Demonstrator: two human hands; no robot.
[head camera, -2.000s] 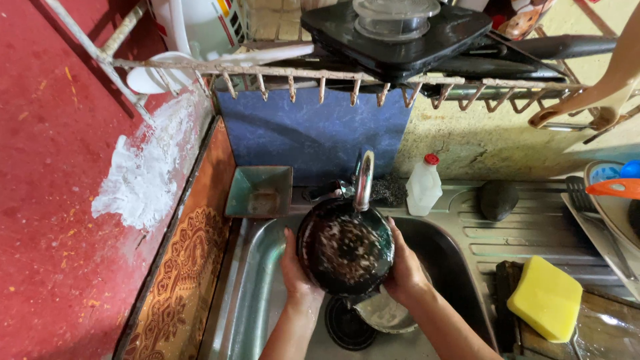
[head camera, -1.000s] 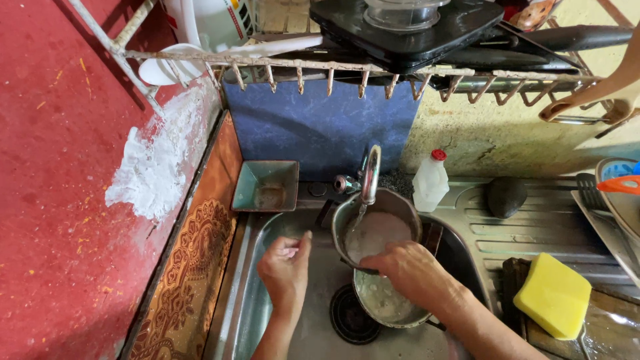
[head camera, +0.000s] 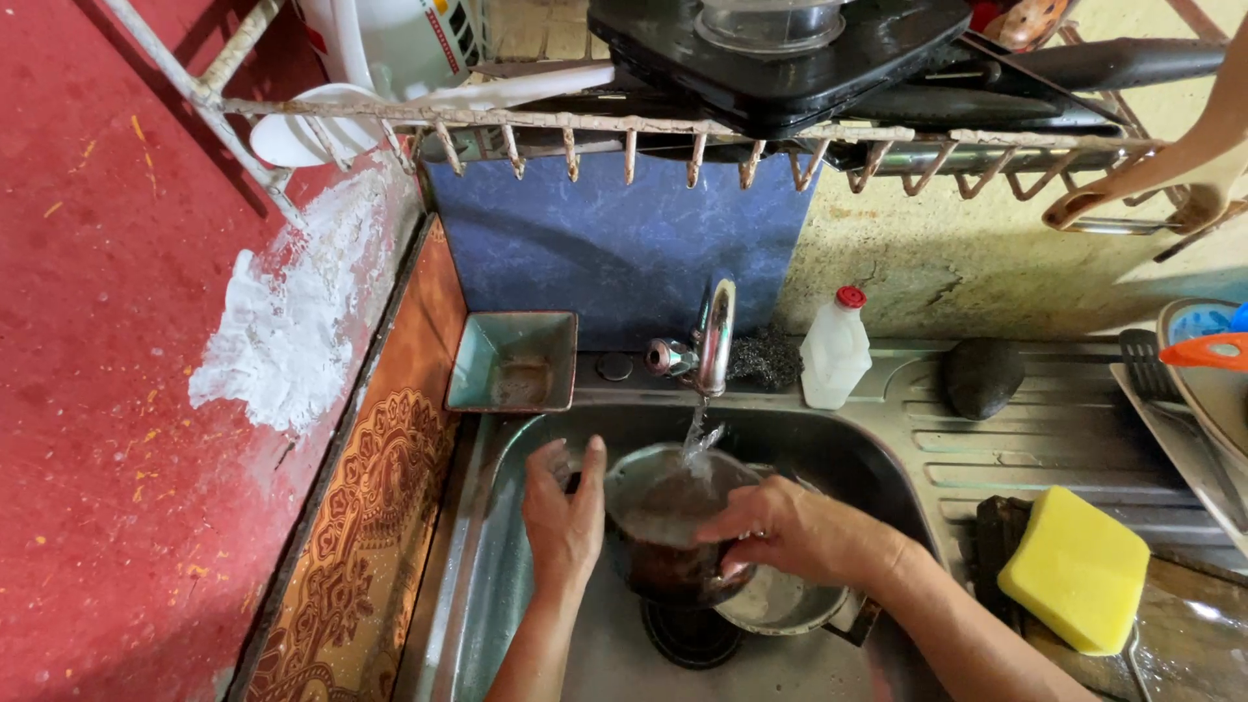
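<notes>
Water runs from a chrome faucet (head camera: 718, 341) into a dark metal pot (head camera: 648, 561), which is tilted a little toward me above the steel sink. My left hand (head camera: 567, 512) is at the pot's left side, thumb and fingers around a small dark handle. My right hand (head camera: 804, 531) reaches over the pot's right rim, blurred, with fingertips at its front; whether they grip it is unclear. Below and to the right, a second metal pot (head camera: 785, 603) with a dark handle sits in the sink, partly hidden by the first pot and my right hand.
Behind the sink stand a square green dish (head camera: 514, 363), a dark scouring pad (head camera: 765, 359) and a plastic bottle with a red cap (head camera: 836, 356). A yellow sponge (head camera: 1075, 570) lies right, near a dark oval object (head camera: 983, 378). A rusty dish rack (head camera: 632, 125) hangs above.
Two seconds ago both hands held the pot with its dark, scuffed bottom showing. One second ago it was upright under the water, my left hand apart from it; now that hand is at its left side.
</notes>
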